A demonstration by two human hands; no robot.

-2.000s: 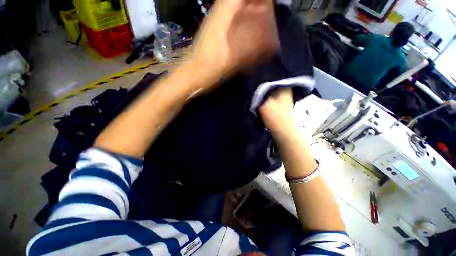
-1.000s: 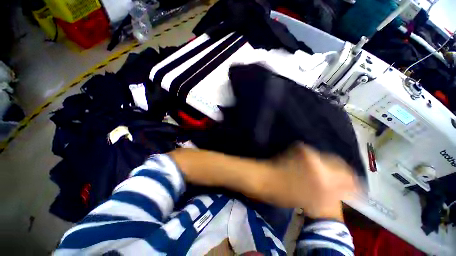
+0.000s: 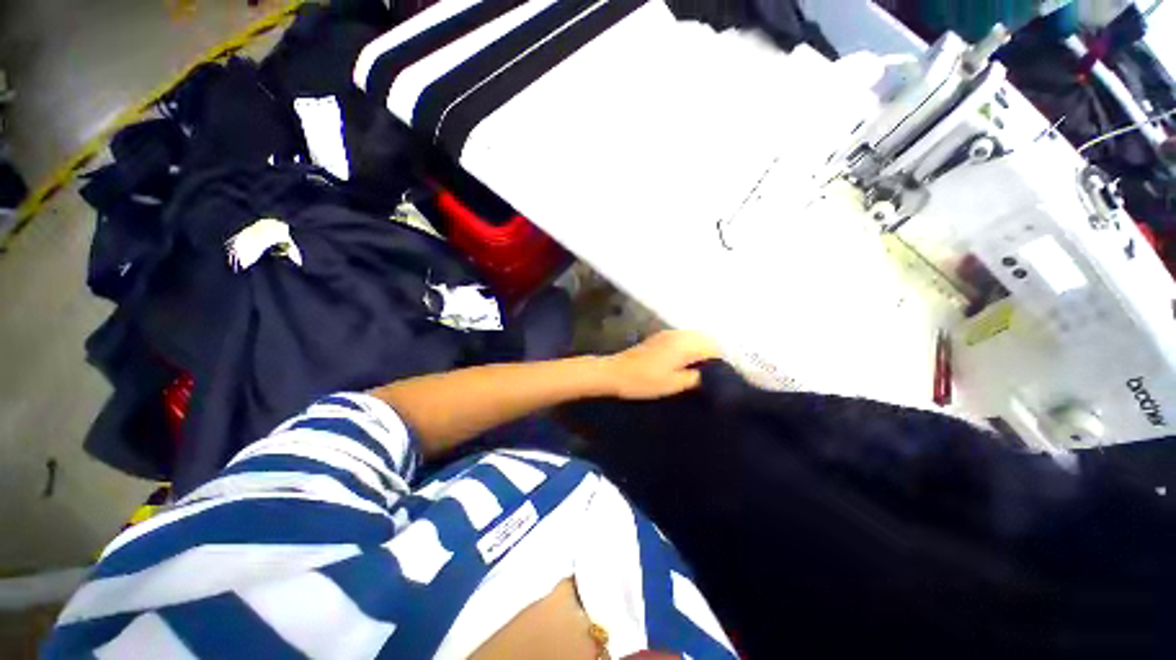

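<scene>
A large black garment piece (image 3: pixel 890 529) covers my lap and the front edge of the machine table at the lower right. My left hand (image 3: pixel 664 365) lies at the table's front edge, its fingers closed on the garment's upper left edge. My right hand is not in view; the garment fills the area at the lower right. The white sewing machine (image 3: pixel 1032 258) stands at the right, with its needle area (image 3: pixel 882 206) uncovered.
Red-handled thread snips (image 3: pixel 943 369) lie on the white table (image 3: pixel 619 194). Dark fabric with white stripes (image 3: pixel 451 65) hangs at the table's left edge. A pile of dark garments (image 3: pixel 335 322) with white labels is at left, beside a red crate (image 3: pixel 497 245).
The black garment has moved off the table's middle to the lower right, over my lap. My left hand is now at the table's front edge. The camera view has shifted.
</scene>
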